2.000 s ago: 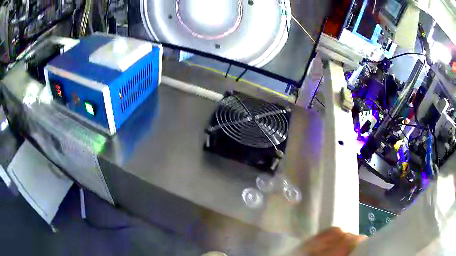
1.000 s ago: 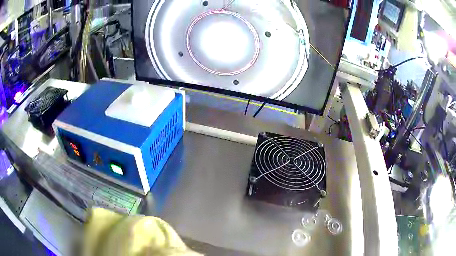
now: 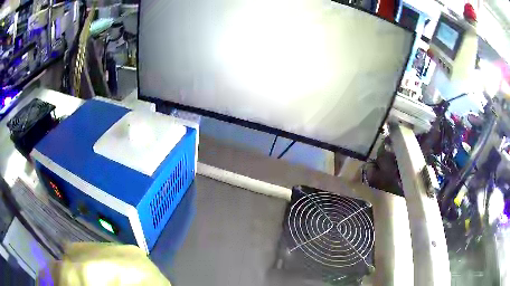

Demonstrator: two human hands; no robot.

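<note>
The large black-edged monitor [image 3: 268, 67] stands behind the bench and shows a plain bright white-grey glow. The blue box [image 3: 117, 162] is at the left, with red digits and a lit green switch on its front. A white block with a round knob [image 3: 137, 137] sits on top of it. The black fan [image 3: 333, 232] with a round wire guard lies at the lower right. A blurred pale yellow shape [image 3: 109, 268], which looks like a sleeve, crosses the bottom left edge in front of the box. No fingers show. My right hand is out of the picture.
A second black fan [image 3: 33, 123] stands left of the blue box. A thick cream machine post [image 3: 422, 218] rises right of the near fan, with blurred, purple-lit machinery beyond. A white bar [image 3: 243, 181] runs along the back of the steel bench [image 3: 223, 234].
The ring picture on the monitor has given way to a blank glow. The view has shifted, so the clear discs are out of the picture. The hand at the bottom right earlier is gone.
</note>
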